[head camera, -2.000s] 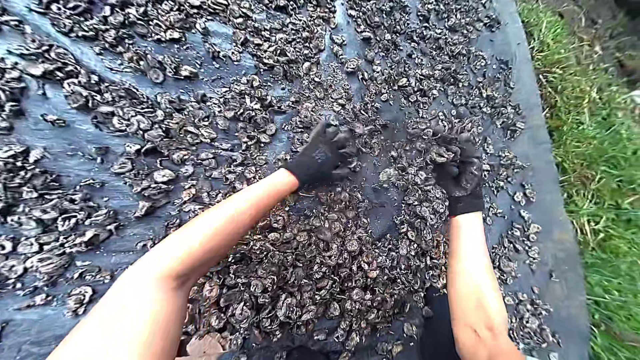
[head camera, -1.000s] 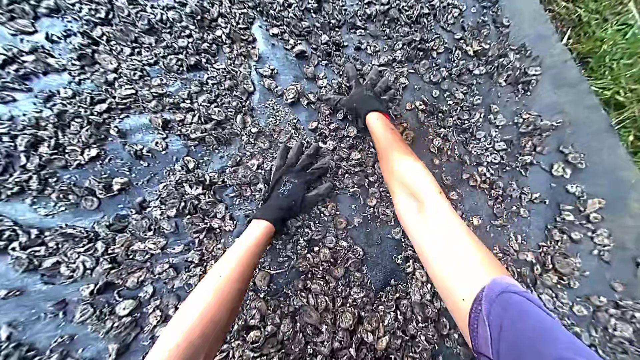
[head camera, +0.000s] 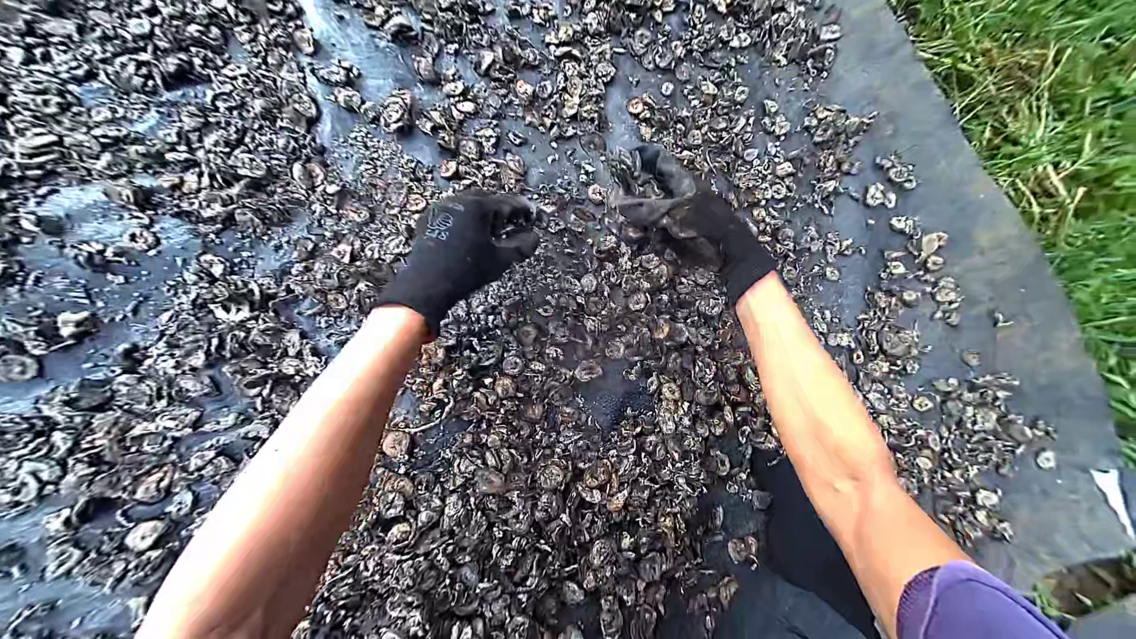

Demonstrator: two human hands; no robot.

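Shrivelled dark dried pieces, round and curled (head camera: 550,497), lie scattered and heaped over a dark plastic sheet (head camera: 1021,293). My left hand (head camera: 470,244), in a black work glove, is at the centre left with its fingers curled inward around some small dark pieces. To its right, my right hand (head camera: 688,213), gloved the same way, has its fingers bent around a bunch of the dried pieces. The two hands are apart, above the spread. Between and below them the layer is thick, with a small patch of bare sheet showing.
Green grass (head camera: 1047,115) runs along the sheet's right edge. A dark-clothed leg (head camera: 808,532) shows at the bottom, right of centre. More dried pieces cover the left side, with strips of bluish, shiny sheet between them.
Both hands were spread with fingers apart over the pieces one second ago; now their fingers are curled. My right hand has come back from farther out.
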